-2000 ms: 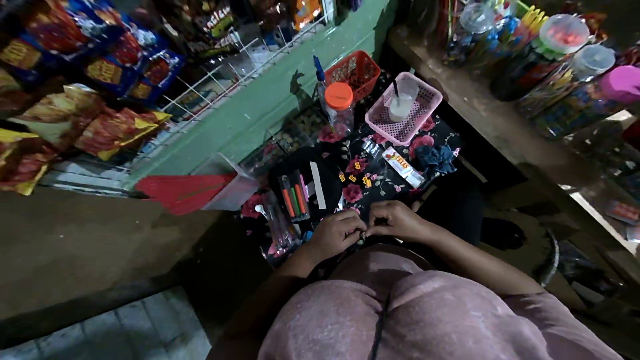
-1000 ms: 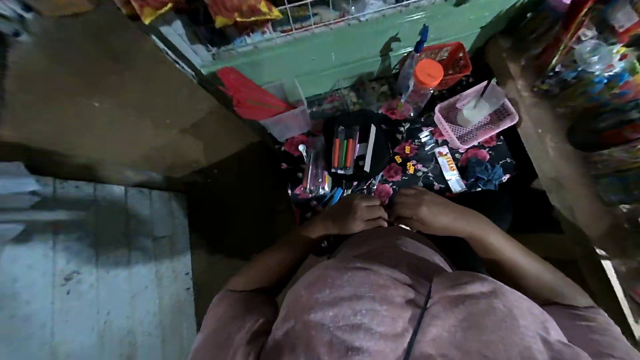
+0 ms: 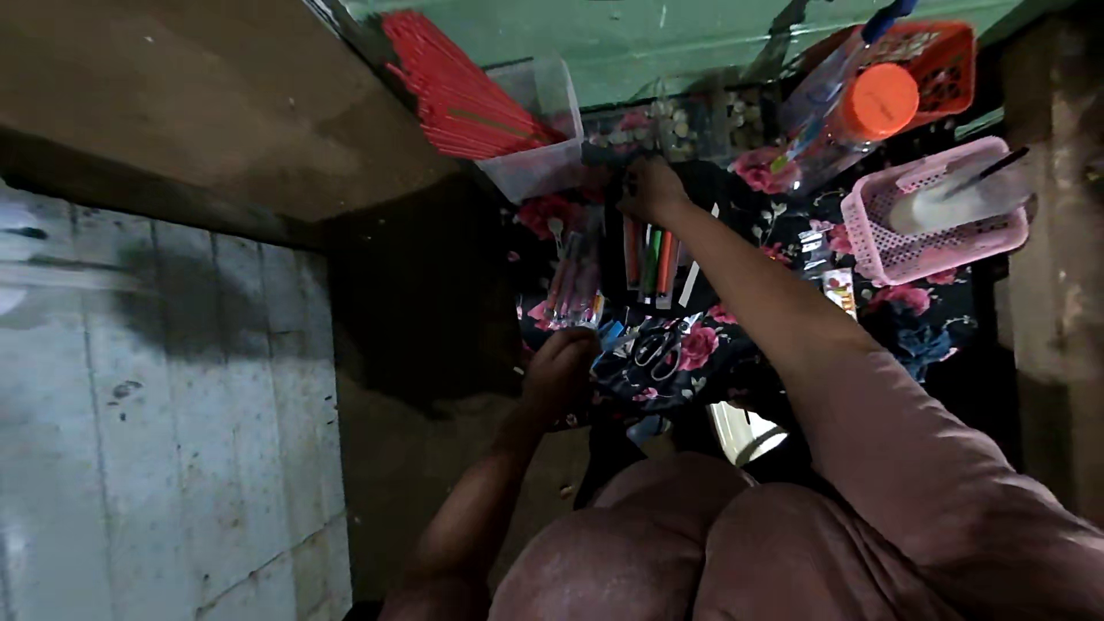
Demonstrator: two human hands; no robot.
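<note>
My left hand [image 3: 561,366] is at the near left edge of the flowered tablecloth [image 3: 647,395], at the lower end of a clear plastic bag of pens [image 3: 576,280]; whether its fingers grip the bag is unclear. My right hand [image 3: 653,191] reaches to the far side of a round black surface, above several markers [image 3: 653,259] in a clear pouch; its fingertips are dark and I cannot tell what they touch. A white strip [image 3: 700,259] lies right of the markers. Scissors with dark handles [image 3: 658,348] lie near the front, beside a blue item [image 3: 609,335].
Behind stand a clear plastic container [image 3: 543,172] with red sticks, boxes of coins [image 3: 681,129], a jar with an orange lid [image 3: 880,102] and a red basket [image 3: 957,69]. A pink basket [image 3: 893,272] holds a cup. A green wall [image 3: 673,43] borders the back.
My hands were together at the table's front edge; now they are apart, the left beside the bag of pens and the right at the far side of the markers. The view has shifted.
</note>
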